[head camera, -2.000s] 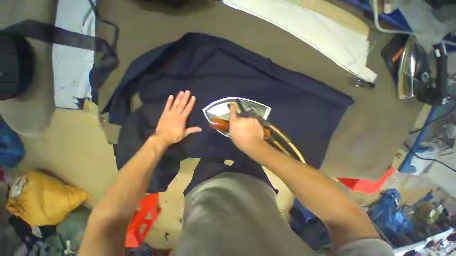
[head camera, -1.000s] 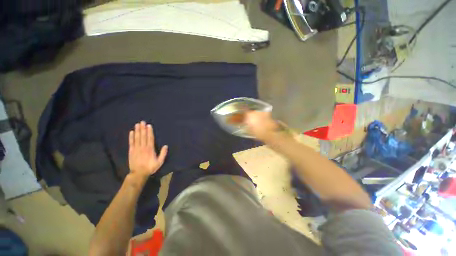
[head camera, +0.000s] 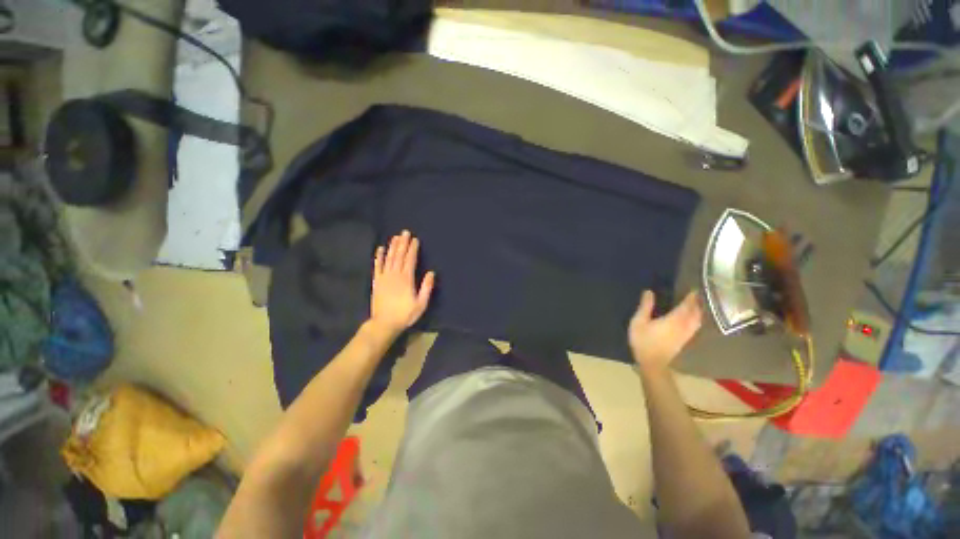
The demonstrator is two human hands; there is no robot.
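Observation:
The dark navy garment [head camera: 526, 232] lies spread on the brownish pressing table [head camera: 326, 79]. My left hand [head camera: 398, 286] rests flat on its lower left part, fingers apart. My right hand [head camera: 663, 328] is at the garment's lower right edge, fingers apart and empty. The electric iron [head camera: 737, 274] stands to the right of the garment, just beyond my right hand, with its silver plate showing. Its orange-brown handle [head camera: 781, 268] is on the right side and its yellow cord curves down towards my right forearm.
Long paper patterns [head camera: 590, 84] lie at the far edge, with thread snips [head camera: 719, 161] beside them. A second iron [head camera: 842, 121] stands at far right. A large tape roll [head camera: 90, 151] sits on the padded arm [head camera: 116, 237] at left. Dark cloth [head camera: 326, 26] is heaped at the far edge.
The iron has moved right, off the garment, and my right hand has let go of it. My left hand stays flat on the cloth. The camera view has shifted.

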